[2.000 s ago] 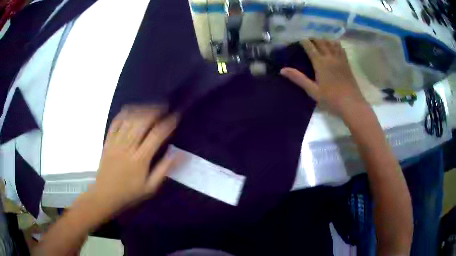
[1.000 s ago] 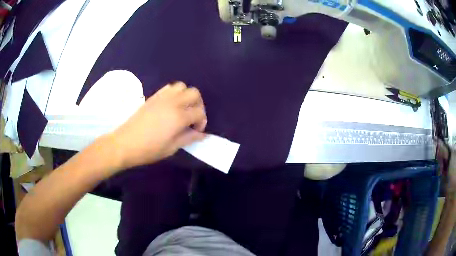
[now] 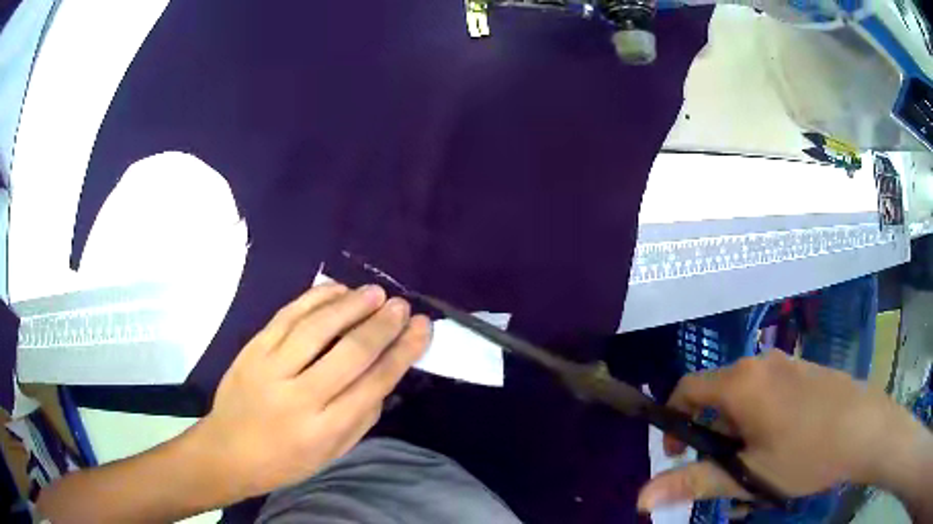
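Note:
A large dark purple garment panel point(image 3: 491, 174) lies over the table and hangs over its front edge. A white strip point(image 3: 460, 353) lies on the panel near that edge. My left hand point(image 3: 327, 379) presses on the strip and the cloth with its fingers together, covering the strip's middle. My right hand point(image 3: 778, 425) holds dark fabric scissors point(image 3: 583, 377) by the handles. Their long blades point up-left along the strip's upper edge, tips near my left fingertips. A thin pale line of stitching or thread shows on the cloth just above my left fingers.
The machine's presser foot point(image 3: 478, 18) is at the top edge. Yellow-and-black thread snips point(image 3: 837, 154) lie on the machine bed at right. Dark-handled scissors point(image 3: 888, 189) lie farther right. A measuring scale point(image 3: 757, 251) runs along the table front. A blue plastic basket point(image 3: 844, 312) is below it.
My right hand has come in from the right edge with scissors. My left hand has moved down and flattened on the cloth. The view has shifted closer, and the strip now lies against the panel.

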